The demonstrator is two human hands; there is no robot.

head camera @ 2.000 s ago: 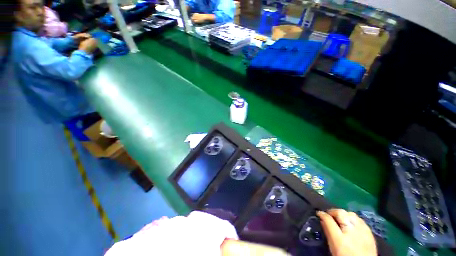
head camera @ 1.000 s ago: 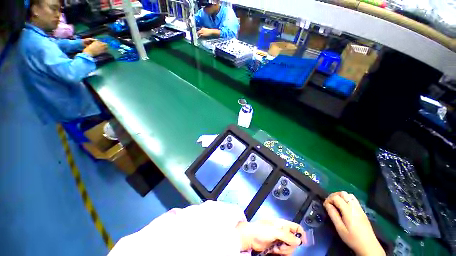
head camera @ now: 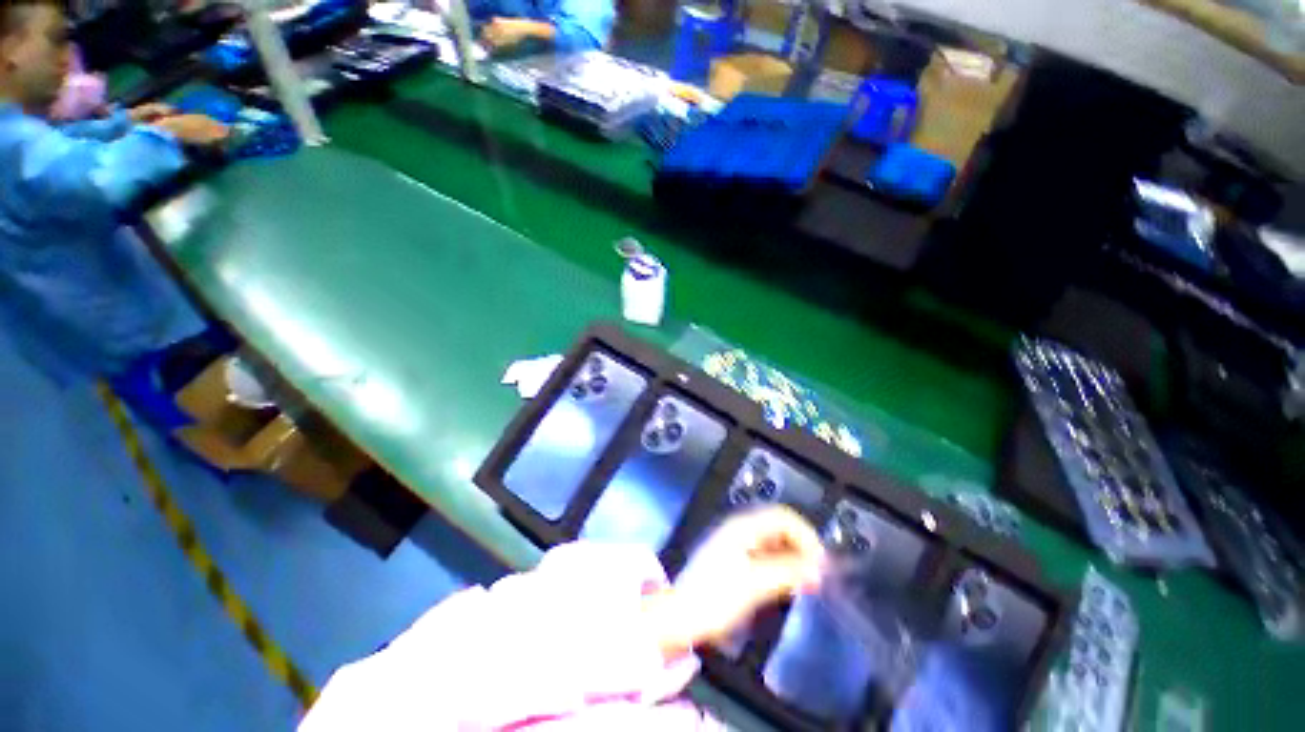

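A black tray (head camera: pixel 601 332) with five slots lies on the green bench. Each slot holds a glossy phone back-cover unit (head camera: pixel 561 455) with round lenses at its upper end. My left hand (head camera: pixel 756 561), blurred, reaches from a pale pink sleeve over the middle slots. Its fingertips are pinched on a blurred clear film piece (head camera: pixel 867 608), which hangs over the fourth unit. Whether it also holds a tool cannot be told. My right hand is not in view.
Loose rings (head camera: pixel 780 398) lie behind the tray, a white bottle (head camera: pixel 644 292) and white scrap (head camera: pixel 531 375) nearby. Carrier strips (head camera: pixel 1099 651) and bagged parts (head camera: pixel 1113 455) are at right. A person in blue (head camera: pixel 72 236) sits at far left; another works across the bench.
The view has shifted right, showing the fifth slot. My left hand has moved up over the units from the tray's near side. My right hand has left the tray's far edge and the view.
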